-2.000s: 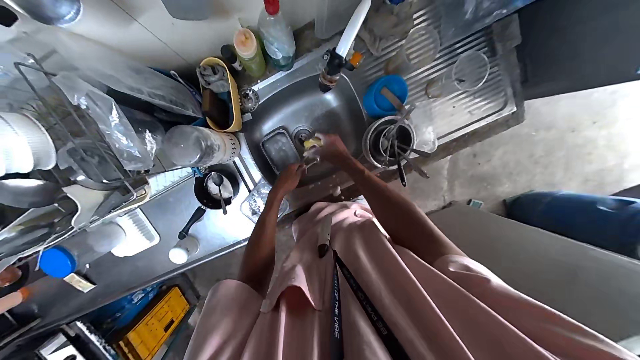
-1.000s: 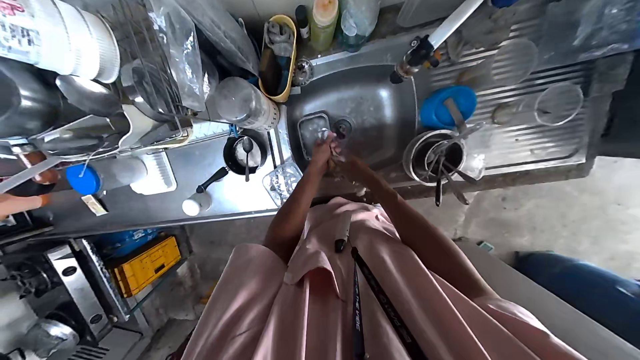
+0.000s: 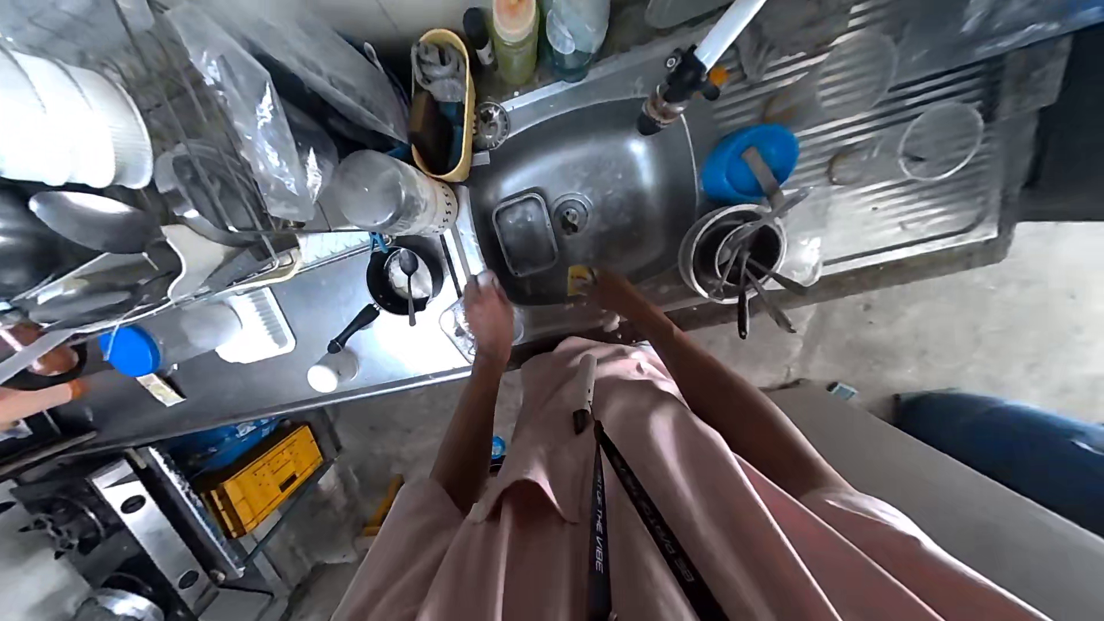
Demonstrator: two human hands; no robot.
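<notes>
My left hand is over the left edge of the sink, at a clear tray or lid on the counter; its grip is too blurred to tell. My right hand holds a yellow sponge low in the steel sink. Beyond the hands a rectangular metal tray lies in the basin beside the drain. Right of my right hand, nested metal pots with several utensils stand at the sink's edge, next to a blue plastic container.
A faucet reaches over the basin. A yellow basket, bottles and a clear jar stand behind and left. A small black pan holds a spoon. Clear containers lie on the drainboard. Another person's hand shows far left.
My hands were together over the metal tray a second ago; now they are apart, the left one farther left at the clear tray. The yellow sponge shows in my right hand.
</notes>
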